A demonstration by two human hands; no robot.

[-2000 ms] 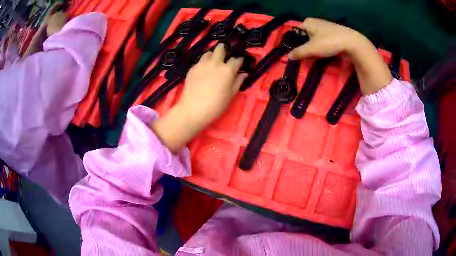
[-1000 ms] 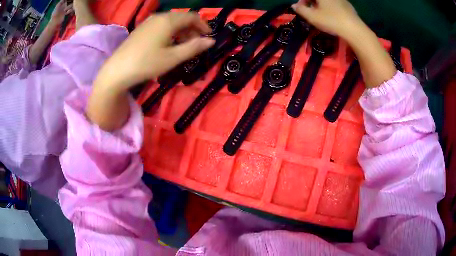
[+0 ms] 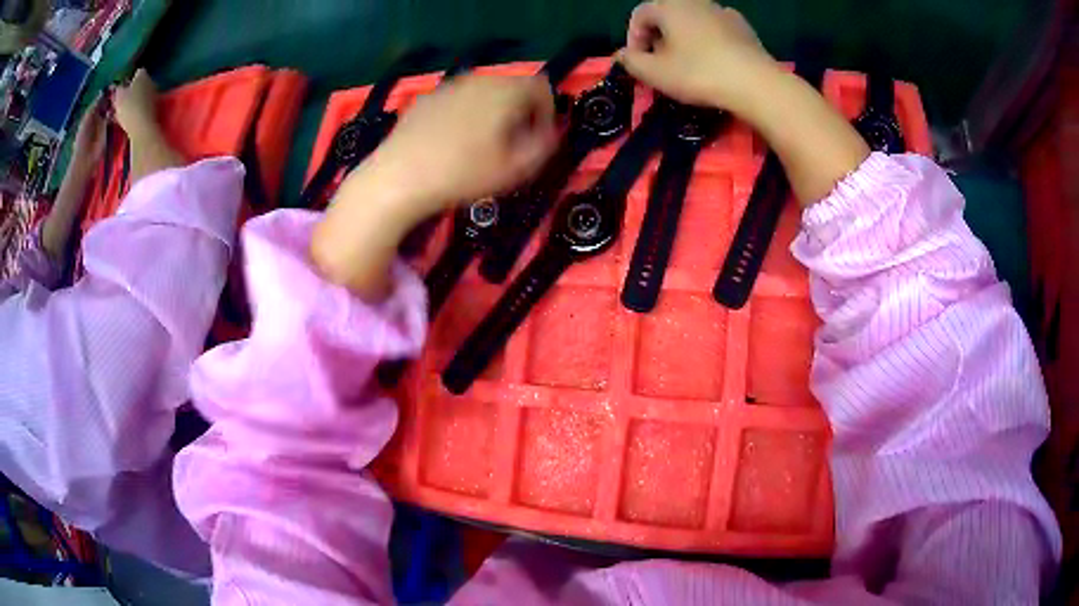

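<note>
Black smartwatches with long straps lie face down across an orange-red celled tray point(image 3: 674, 471). One watch point(image 3: 588, 221) lies diagonally near the middle, its strap pointing down-left; another point(image 3: 601, 109) lies above it. My left hand point(image 3: 467, 142) is blurred, with curled fingers over the watches at the tray's upper left; what it holds, if anything, cannot be made out. My right hand point(image 3: 692, 50) is at the tray's top edge, thumb and fingers close together by a strap's upper end; whether they grip it is unclear. Its forearm covers part of the tray's right side.
Another red tray point(image 3: 219, 113) with black straps stands at the left, beside a neighbouring person's pink striped sleeve point(image 3: 154, 308) and hand point(image 3: 140, 113). The dark green surface point(image 3: 473, 30) lies behind the tray. A watch point(image 3: 879, 130) lies at the tray's upper right.
My left hand has moved right, back over the watches. My right hand has shifted left and slightly down. The tray and watches appear shifted in view, and the middle watch lies further left.
</note>
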